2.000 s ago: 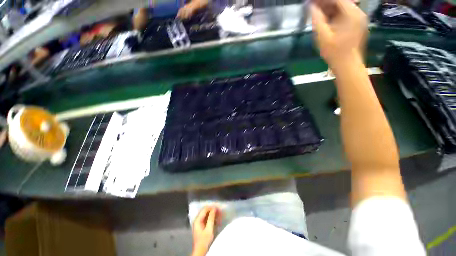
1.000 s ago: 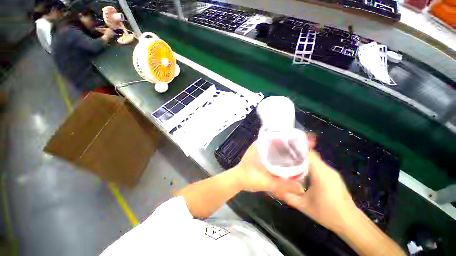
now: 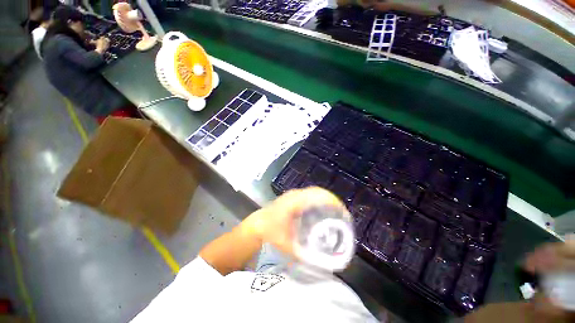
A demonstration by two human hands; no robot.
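My left hand [image 3: 277, 217] is closed around a clear bottle [image 3: 325, 240], seen from above with its round mouth end towards me, in front of the tray. My right hand [image 3: 551, 262] is blurred and cut off by the right edge. A pale, blurred object [image 3: 560, 291] shows at its fingers; it may be the bottle's cap. A shiny black blister tray [image 3: 403, 189] with rows of pockets lies on the dark green bench, its near left corner partly behind my left hand.
White waste sheets [image 3: 265, 142] and a dark-gridded sticker sheet [image 3: 227, 120] lie left of the tray. Beyond them stands a white and orange fan [image 3: 187, 68]. A brown cardboard box [image 3: 129, 173] stands on the floor at left. A person [image 3: 75, 63] works at far left. Filled trays lie across the green belt [image 3: 302, 69].
Both hands were together at the bottle over the tray. My left hand has moved down and left with the bottle; my right hand has moved away to the right edge. The large white piece above the bottle is gone.
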